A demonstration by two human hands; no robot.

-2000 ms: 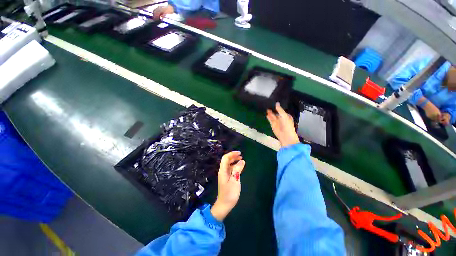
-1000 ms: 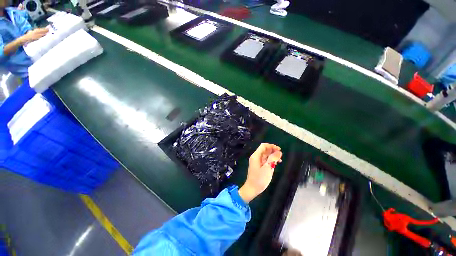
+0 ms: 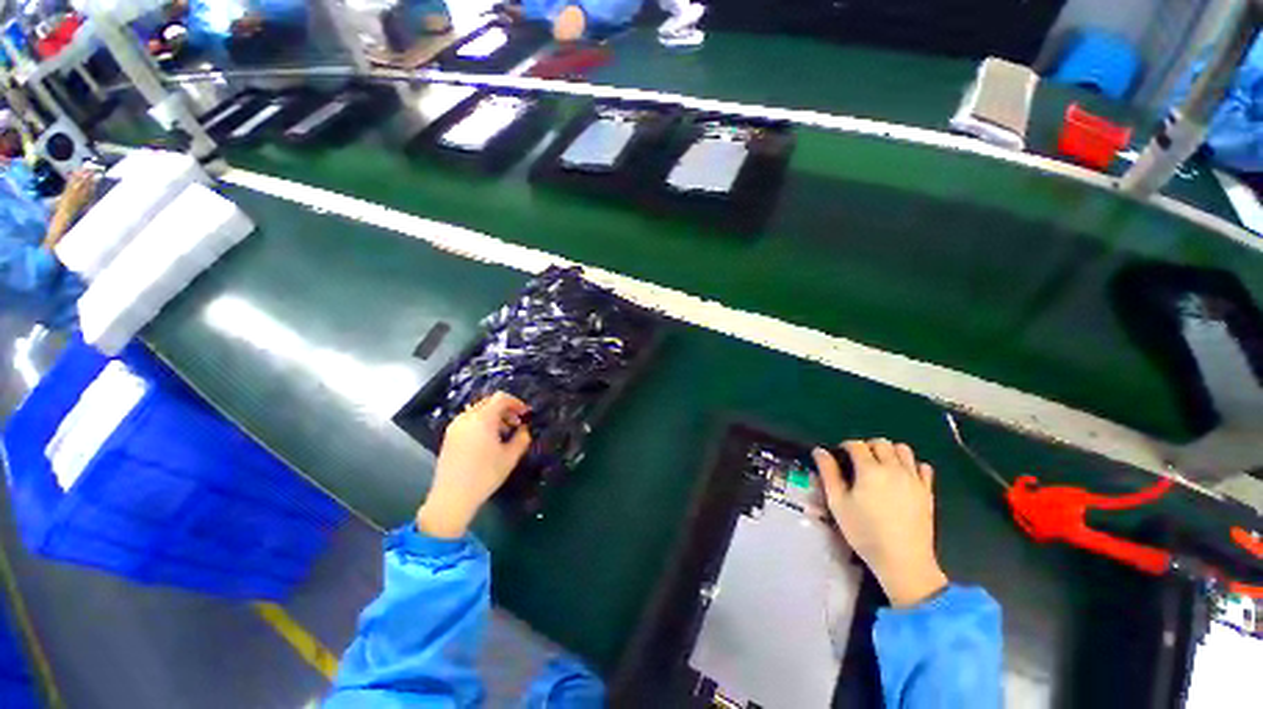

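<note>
An opened tablet (image 3: 776,596) lies in a black foam tray (image 3: 677,575) on the green bench, with a large grey battery area and a small green patch at its top end. My right hand (image 3: 882,506) rests at the tablet's top right, fingers curled over the frame edge; whether it pinches something is unclear. The parts tray (image 3: 405,414) lies to the left, heaped with tangled black and silver flex-cable parts (image 3: 554,339). My left hand (image 3: 478,450) is over its near side, thumb and finger together at a small dark piece.
A red air blow gun (image 3: 1073,510) lies right of the tablet, with another unit at the lower right edge. Foam trays with tablets stand on the conveyor (image 3: 942,263). A small black block (image 3: 432,339), white foam packs (image 3: 166,256) and blue bins (image 3: 180,485) are left. Other workers' hands show behind.
My left hand has moved left from beside the foam tray to the parts tray. My right hand has come into clear view on the tablet's top end. The camera view has shifted.
</note>
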